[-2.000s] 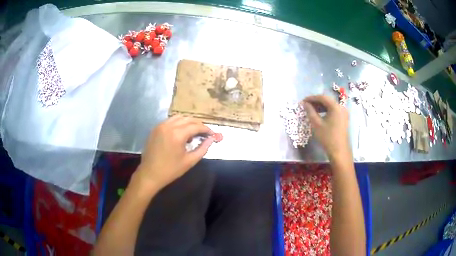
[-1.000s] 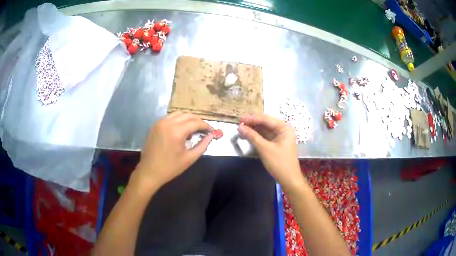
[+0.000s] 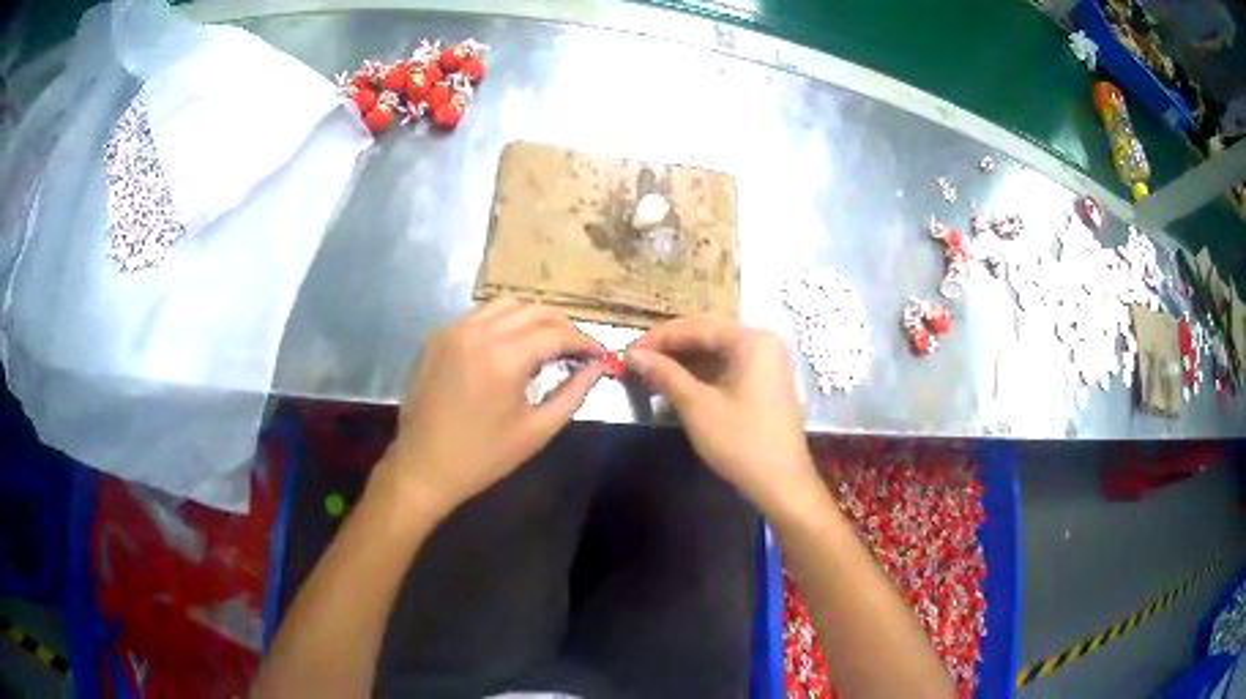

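Note:
A tiny red figure (image 3: 614,365) is between the fingertips of both hands, just in front of the cardboard pad. My left hand (image 3: 499,396) pinches it from the left. My right hand (image 3: 717,396) has its fingertips at its right side; any tiny part in them is too small to tell. The brown cardboard pad (image 3: 547,225) lies on the bench behind the hands, with a whitish glue blob (image 3: 652,209) in a dark stain. A scatter of tiny speckled white parts (image 3: 829,328) lies right of the pad.
A pile of red figures (image 3: 417,85) is at the back left beside a white plastic bag (image 3: 260,260). More red figures (image 3: 926,325) and many white discs (image 3: 1073,307) lie at right. A blue bin (image 3: 888,533) of red-and-white pieces is below the bench.
My right hand has moved from the speckled parts at right to the left hand, and its fingertips now meet the red figure. The left hand has stayed nearly still.

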